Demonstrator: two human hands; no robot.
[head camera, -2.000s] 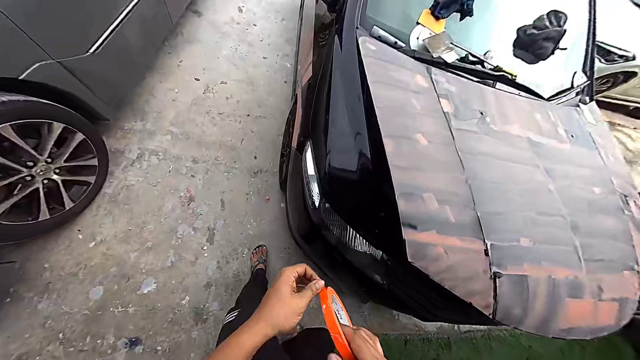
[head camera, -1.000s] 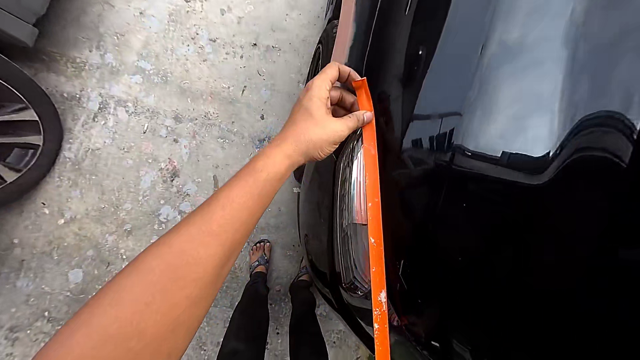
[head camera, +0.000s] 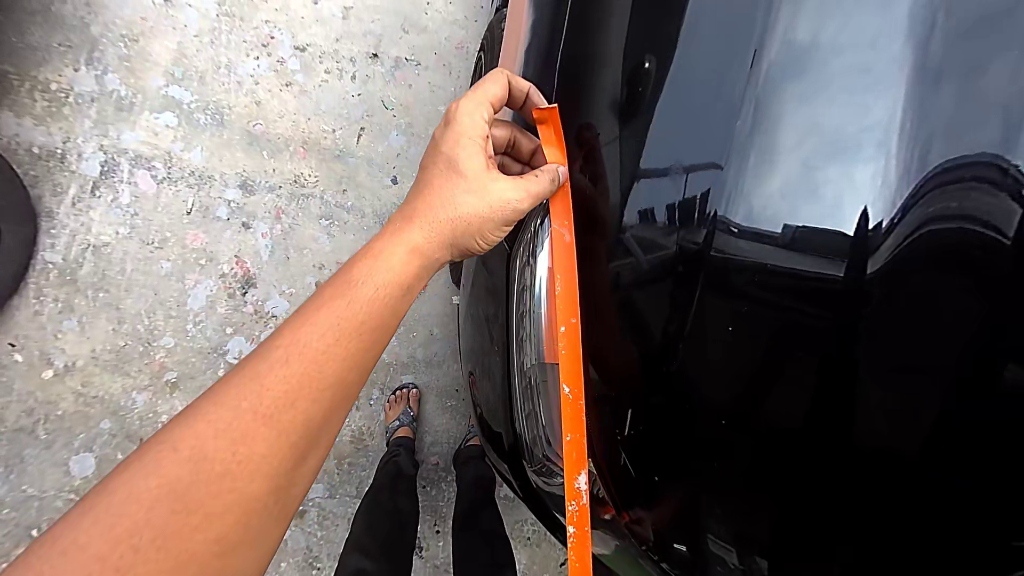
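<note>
My left hand (head camera: 484, 164) pinches the upper end of a strip of orange tape (head camera: 568, 320) between thumb and fingers, with a short bent tip standing above the thumb. The strip runs down to the bottom edge of the view, over or just above the border between the headlight (head camera: 534, 376) and the glossy black body panel (head camera: 760, 384) of a car. Whether the tape touches the paint cannot be told. White specks mark its lower part. My right hand is out of view.
Paint-spotted concrete floor (head camera: 200, 208) lies to the left of the car. Part of a tyre (head camera: 14, 232) shows at the left edge. My sandalled foot (head camera: 402, 412) stands near the front bumper (head camera: 484, 352). A pinkish strip (head camera: 514, 36) runs along the fender at the top.
Two seconds ago both hands were at the orange tape roll in front of the car. By one second ago a length was stretched along the headlight's edge. The view has moved much closer to the car.
</note>
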